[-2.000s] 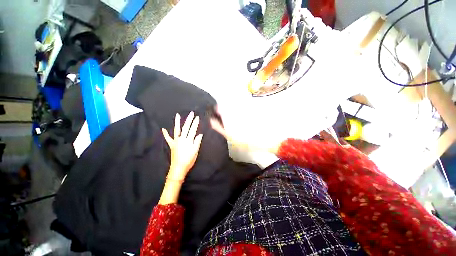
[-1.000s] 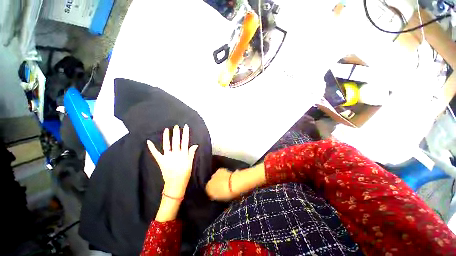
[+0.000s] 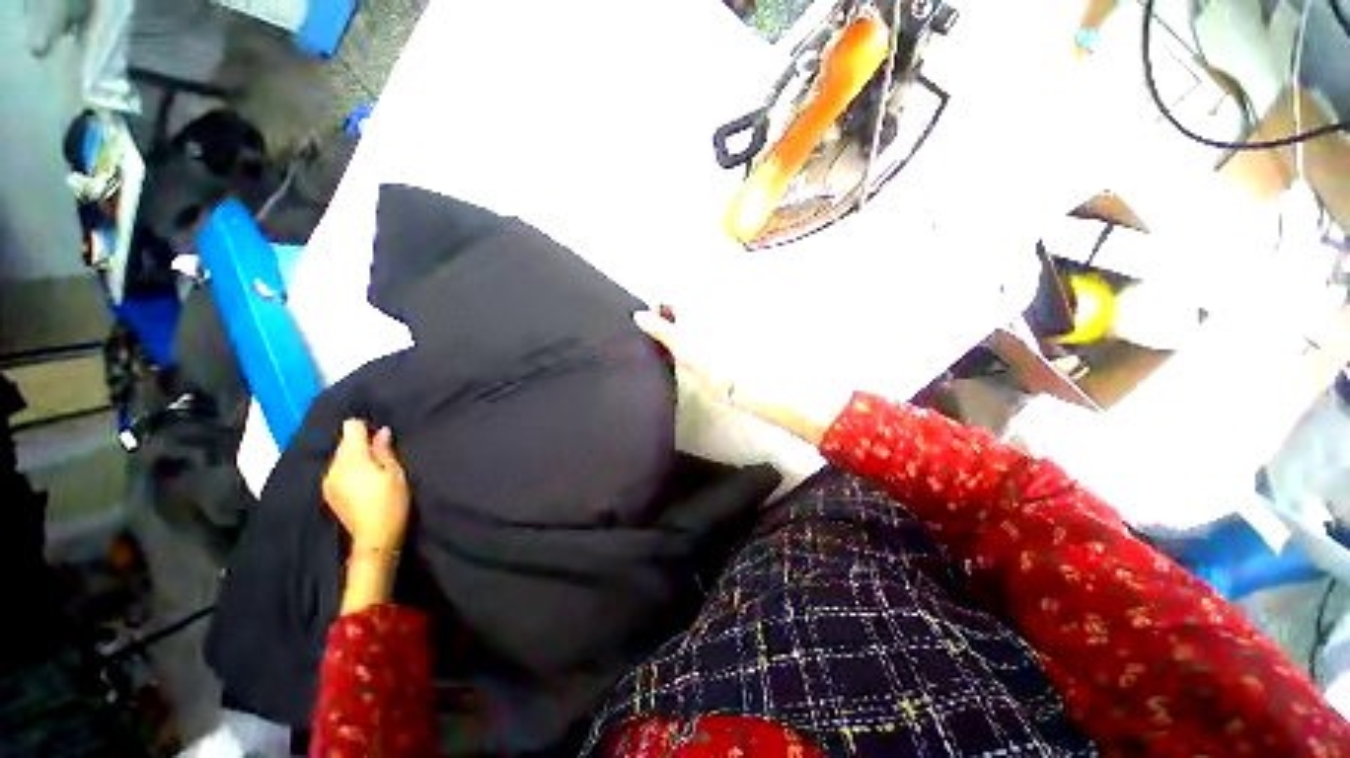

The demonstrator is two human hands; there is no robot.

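Observation:
A black garment point(image 3: 518, 385) is spread over the near left part of the white ironing board cover point(image 3: 548, 119), with folds running across it. My left hand point(image 3: 370, 486) has its fingers curled in at the left part of the cloth and appears to pinch it. My right hand point(image 3: 674, 338) is at the right edge of the garment, its fingertips at the cloth edge; it is washed out by glare. A steam iron point(image 3: 811, 141) with an orange handle rests on the board beyond my right hand, and neither hand touches it.
A blue plastic rail point(image 3: 259, 319) stands along the left board edge. Black cables point(image 3: 1184, 119) hang at the upper right. A yellow round object point(image 3: 1091, 307) sits among clutter at the right. A blue and white box point(image 3: 304, 22) lies at the upper left.
My left hand has moved left and its spread fingers have curled. My right hand has moved from near my lap up to the garment's right edge. Creases now show in the cloth.

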